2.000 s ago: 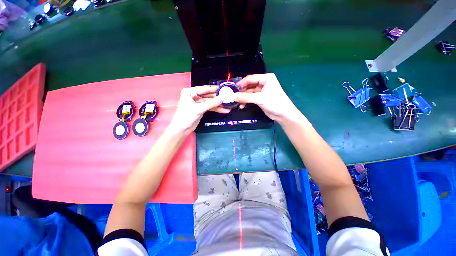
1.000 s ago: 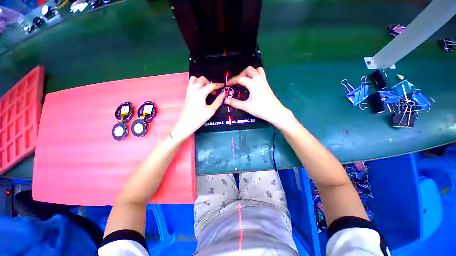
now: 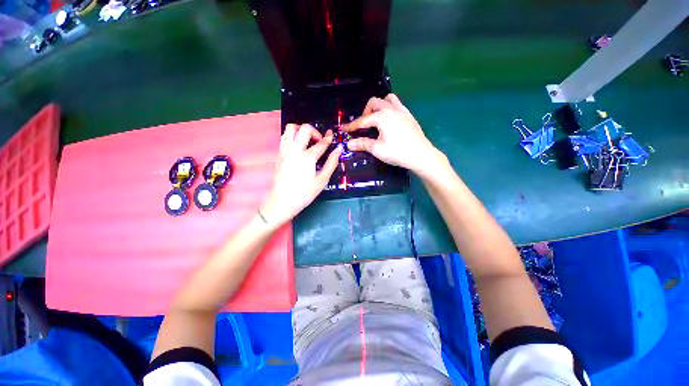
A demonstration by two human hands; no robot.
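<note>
A small round dark unit (image 3: 342, 142) lies on the black fixture base (image 3: 355, 183) under the red laser lines. My left hand (image 3: 306, 162) holds its left side with thumb and fingertips. My right hand (image 3: 389, 136) holds its right side the same way. The fingers hide most of the unit. On the pink mat (image 3: 166, 256) lie two waiting units, one at the left (image 3: 180, 185) and one beside it (image 3: 211, 182); each is a pair of dark discs, the lower one with a pale centre.
The fixture's black upright (image 3: 325, 38) stands behind the base. Loose binder clips (image 3: 608, 162) lie at the right, near the slanting pale post (image 3: 631, 49). A red compartment tray (image 3: 26, 185) is at the far left. A blue bin of mixed clips (image 3: 540, 283) is below the bench edge.
The unit has gone from being held up with its pale face showing to lying low on the fixture base. Both hands have closed in around it. The view has shifted slightly.
</note>
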